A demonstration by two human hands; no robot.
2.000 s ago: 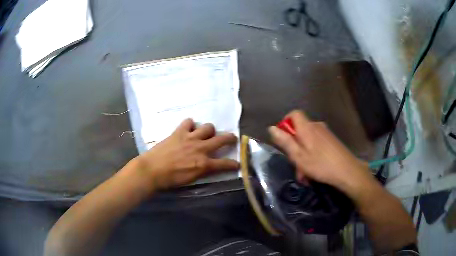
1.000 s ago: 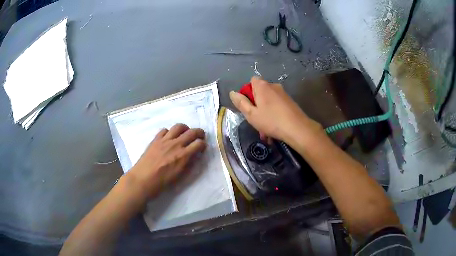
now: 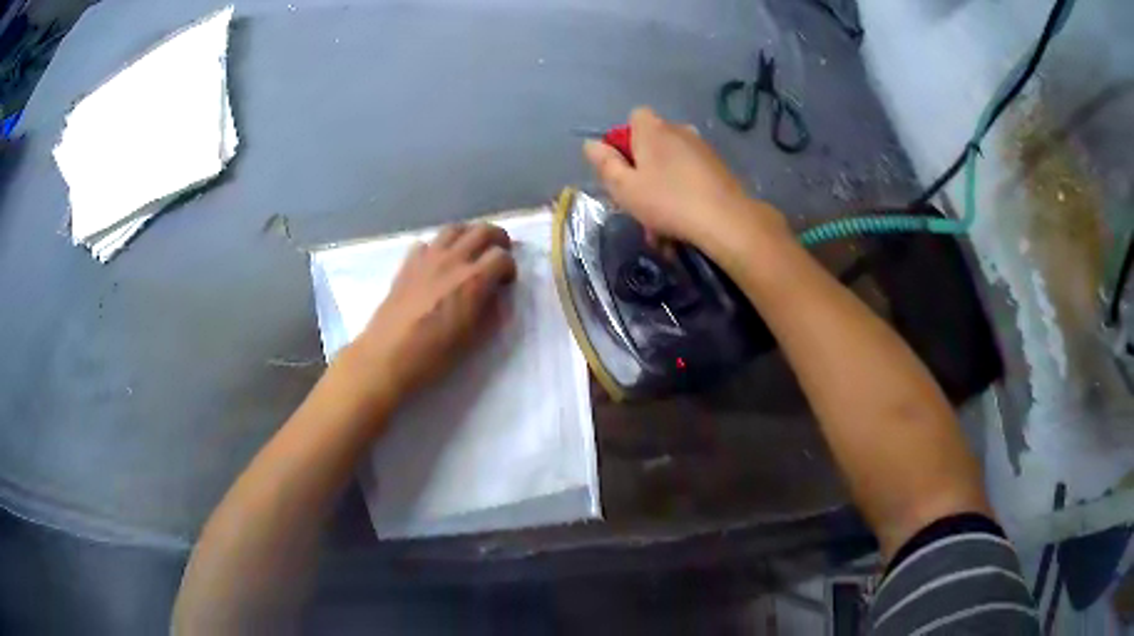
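Observation:
The white patch pocket piece (image 3: 497, 435) lies flat on the grey table, with straight edges and a folded band at its near edge. My left hand (image 3: 454, 292) rests on its upper part, fingers bent and pressing down. My right hand (image 3: 678, 180) grips the red handle of the steam iron (image 3: 647, 298). The iron's yellowish rim lies along the right edge of the cloth, at its upper half. Whether a template lies inside the cloth I cannot tell.
A stack of white unpressed pieces (image 3: 156, 131) lies at the far left. Dark green snips (image 3: 765, 106) lie beyond the iron. The dark iron rest (image 3: 933, 298) is at the right, with the teal hose (image 3: 883, 226) crossing it. Loose threads lie left of the cloth.
The iron in my right hand has moved from the near right corner up along the right edge of the cloth. My left hand has moved up to the cloth's far part.

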